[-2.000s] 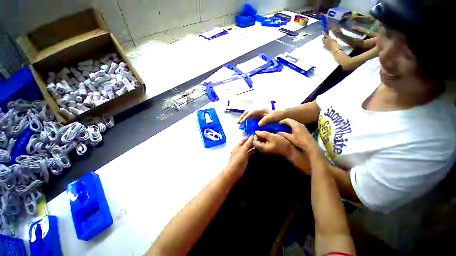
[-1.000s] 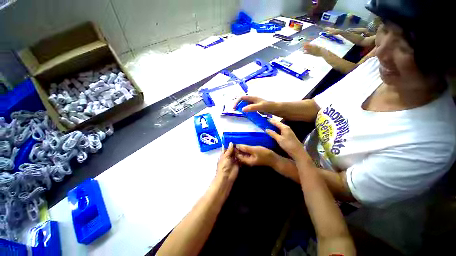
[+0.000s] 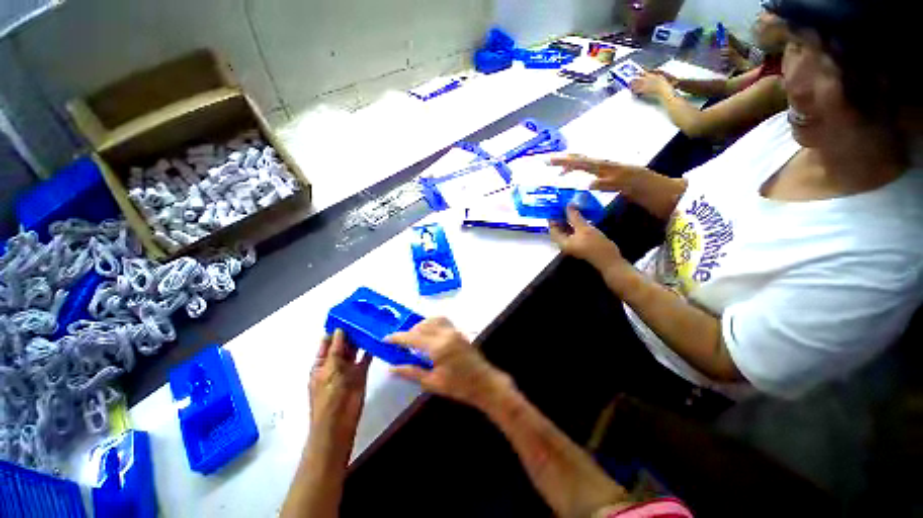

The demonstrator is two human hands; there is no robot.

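My left hand and my right hand hold a blue moulded tray over the worktop's front edge, left hand at its near left end, right hand at its right end. Its recesses face up and look empty. A filled blue tray with a white cable loop and a small white piece lies beyond it. A blue tray stack stands to the left, with another blue tray nearer the lower left corner.
A pile of coiled white cables lies at the left. An open carton of white charger pieces stands behind. At the right a person in a white shirt holds a blue tray above printed cards. More hands work farther back.
My hands have moved left, away from the neighbour's hands, with a blue tray between them. The neighbour's blue tray is now held over the printed cards.
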